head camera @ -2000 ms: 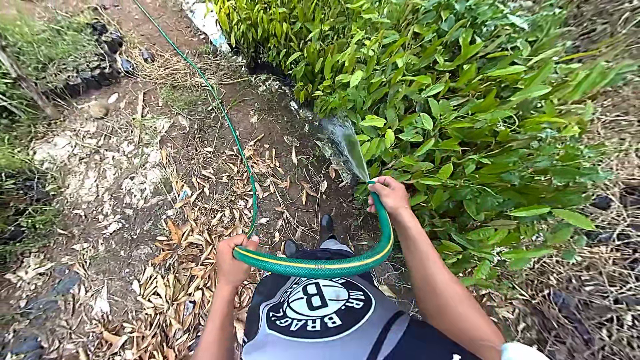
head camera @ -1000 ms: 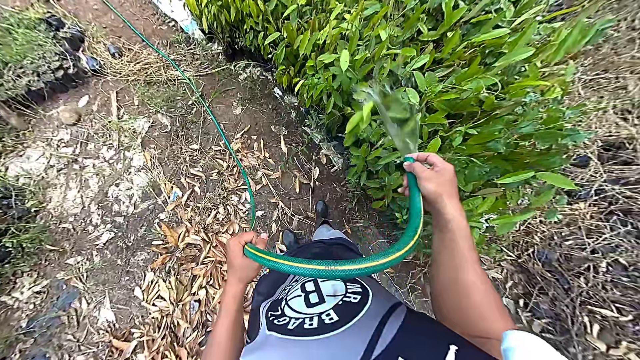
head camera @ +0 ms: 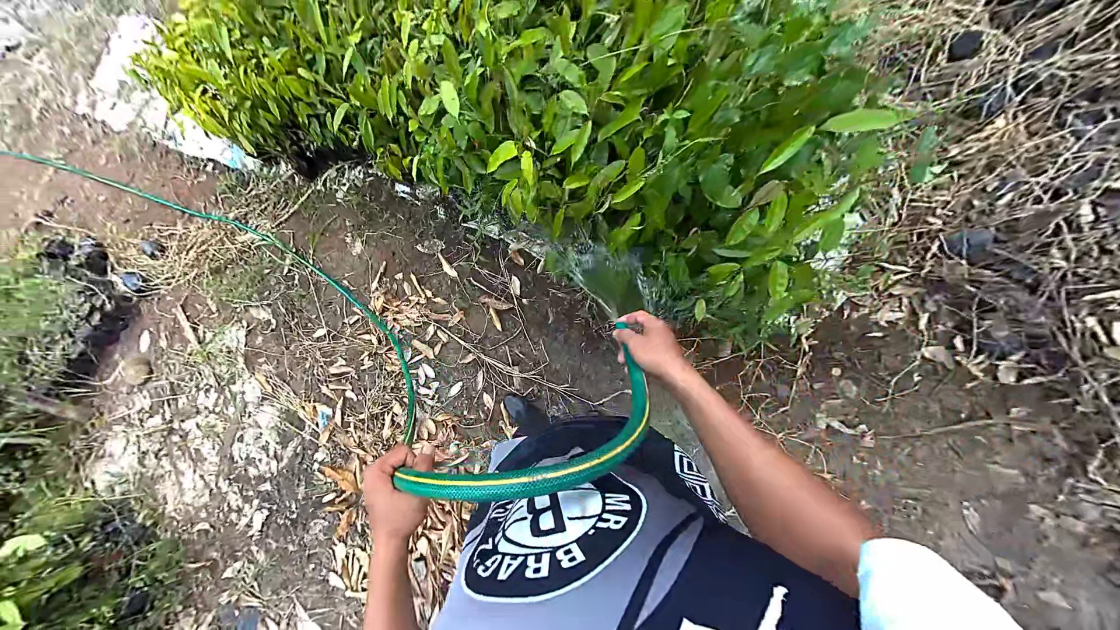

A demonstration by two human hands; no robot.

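Observation:
A green garden hose (head camera: 525,483) with a yellow stripe curves in front of my body. My right hand (head camera: 652,348) grips it close to its open end, where water (head camera: 610,273) fans out toward the lower edge of the leafy green plants (head camera: 560,131). Lower and to the left, my left hand (head camera: 398,492) is closed around another part of the hose. From there the hose runs along the ground up to the left edge of the view.
Dry leaves (head camera: 437,324) litter the dirt by my boot (head camera: 525,413). White sheeting (head camera: 149,96) lies along the plants' far left edge. Dry stems (head camera: 1032,219) cover the ground at right, and dark lumps (head camera: 87,258) lie at left.
The view has turned, so the trailing hose now leaves at the left edge. The spray lands lower, at the near border of the plants. Both hands have kept hold of the hose.

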